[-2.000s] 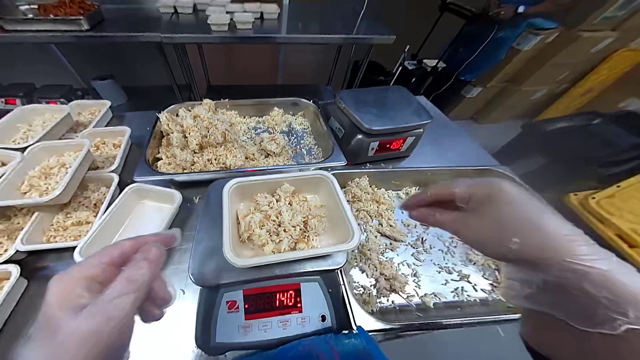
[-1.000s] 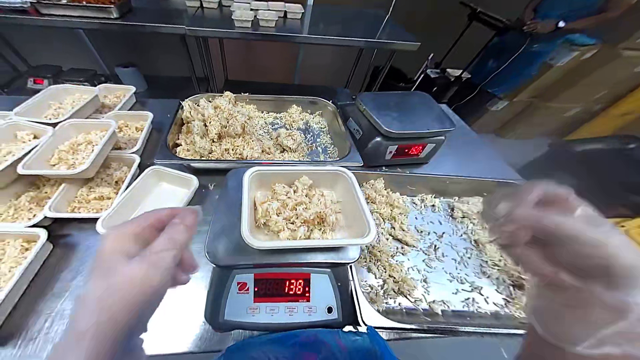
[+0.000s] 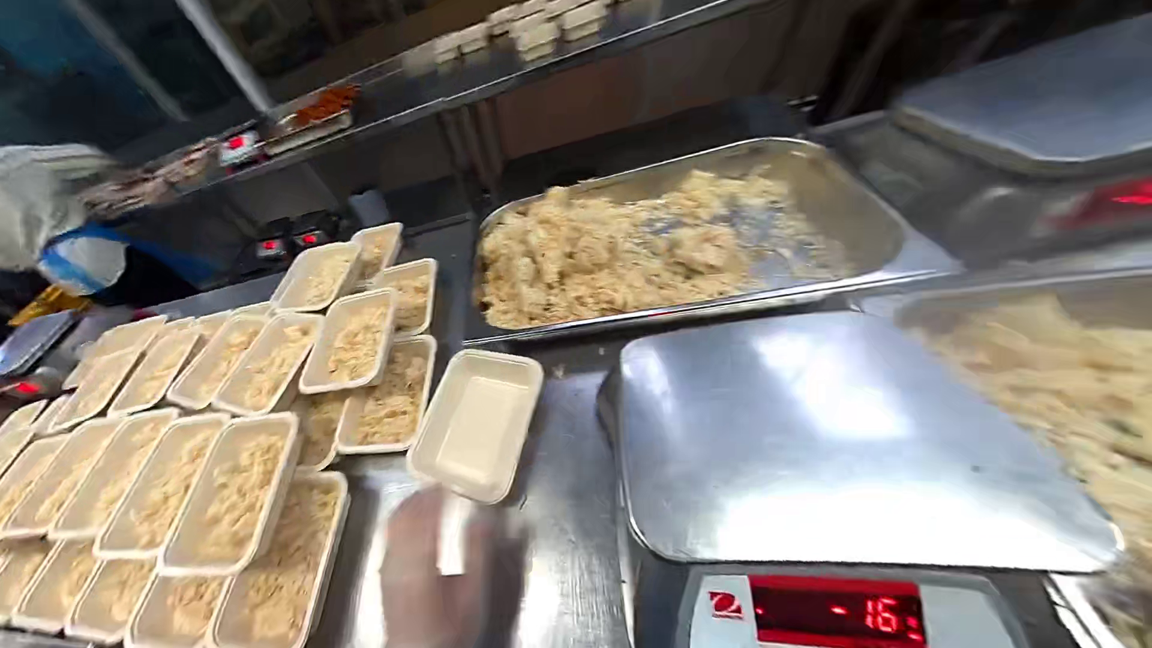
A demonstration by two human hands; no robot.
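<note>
My left hand [image 3: 445, 567], blurred, is at the bottom, fingers near the lower end of an empty off-white fibre tray [image 3: 477, 423]; whether it touches the tray cannot be told. Right of it stands an Ohaus scale with a bare steel platform [image 3: 846, 441] and a lit red display [image 3: 837, 612]. Behind the scale, a steel pan [image 3: 630, 315] holds a heap of cooked rice mixture [image 3: 603, 252]. A second pan of the mixture [image 3: 1062, 378] is at the right edge, blurred. My right hand is out of view.
Many filled fibre trays [image 3: 234, 495] are stacked and lined up on the left of the steel table [image 3: 567, 504]. Another scale [image 3: 1035, 90] stands at the upper right. A rear shelf [image 3: 423, 99] bears small containers. A person [image 3: 81, 225] is at the far left.
The filled tray that sat on the scale platform is gone from it. My right hand has left the view. The view has swung to the left.
</note>
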